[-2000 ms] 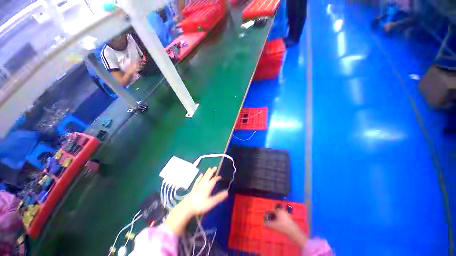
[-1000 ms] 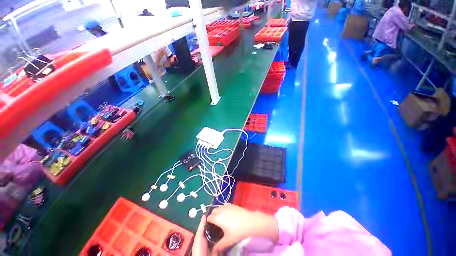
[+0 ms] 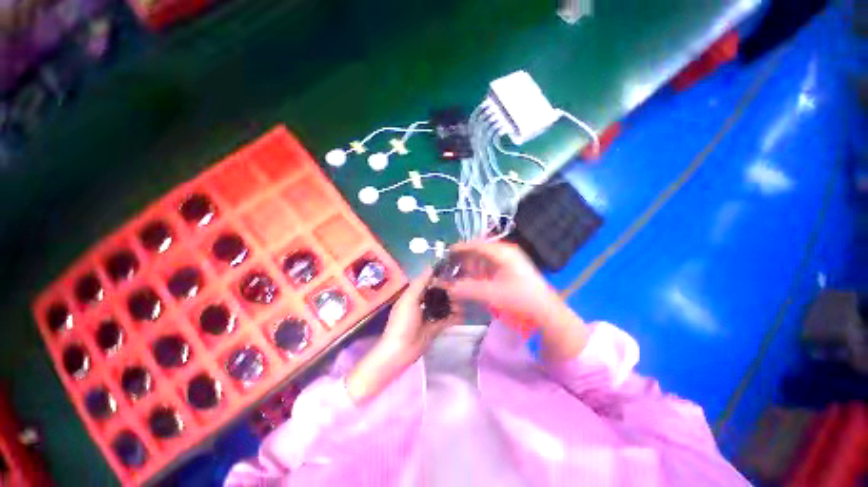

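My left hand (image 3: 398, 328) holds a round black smartwatch head (image 3: 437, 303) in front of my body. My right hand (image 3: 504, 281) touches my left hand and has a second dark watch head (image 3: 447, 267) at its fingertips. The red-orange compartment tray (image 3: 328, 231) lies at the left on the green bench, with watch heads in most pockets and several bare pockets toward its top right. Several white charging pucks, one of them the nearest puck (image 3: 419, 245), lie right of the tray.
A white USB charger box (image 3: 522, 105) with tangled white cables stands at the back. A black pad (image 3: 452, 133) with a red light lies beside it. A black tray (image 3: 557, 225) is beyond the bench edge at the right, above the blue floor (image 3: 657, 285).
The view has swung down and left, showing the whole filled tray. My hands, earlier apart, are together; both watch heads now show between them.
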